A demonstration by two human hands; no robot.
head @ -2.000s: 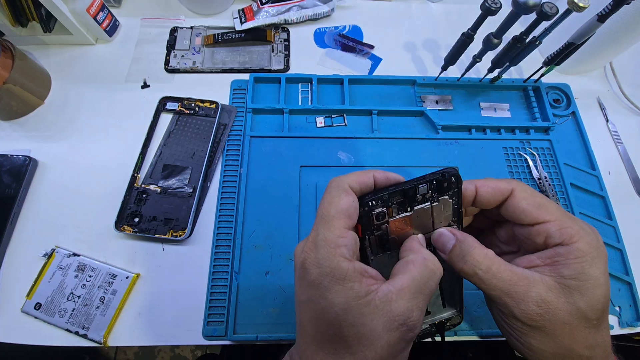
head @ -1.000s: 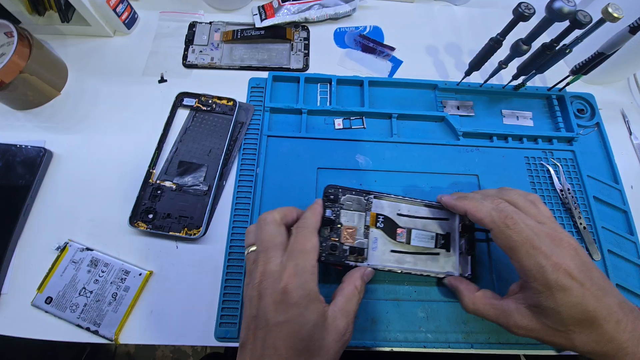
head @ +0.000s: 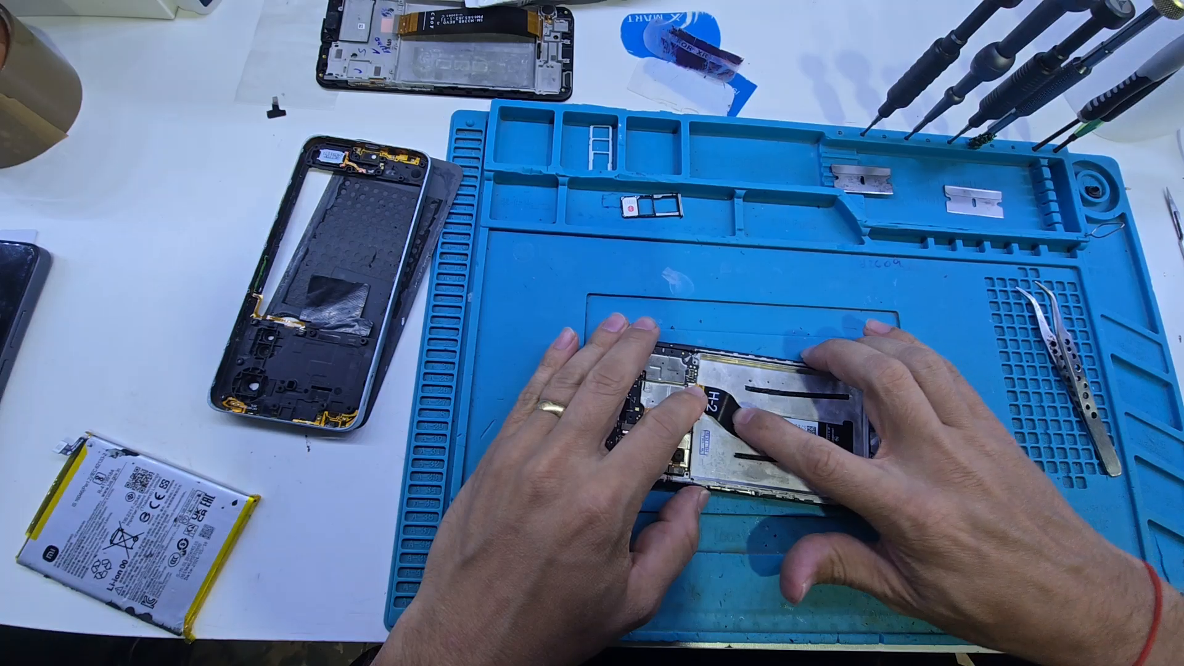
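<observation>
An opened smartphone's screen frame (head: 768,453) lies inner side up on the blue silicone repair mat (head: 555,268). My left hand (head: 573,462), with a ring on one finger, rests over the frame's left end; its index fingertip touches the black flex cable (head: 720,407) near the circuit board. My right hand (head: 906,462) spreads over the right part, its index fingertip on the same cable and another finger at the far edge. Both thumbs are at or beside the near side. My hands cover part of the board and the frame's right end.
Left of the mat lie a phone mid-frame (head: 351,222) and a phone battery (head: 134,527). Another screen frame (head: 462,65) lies beyond. Curved tweezers (head: 1068,379) rest on the mat's right. Its compartments hold SIM trays (head: 652,205) and razor blades (head: 973,201); screwdrivers (head: 934,69) stand behind.
Two seconds ago both hands held the phone raised and upright. It has since been laid lengthwise on the mat, and my index fingers have moved from its ends onto the flex cable.
</observation>
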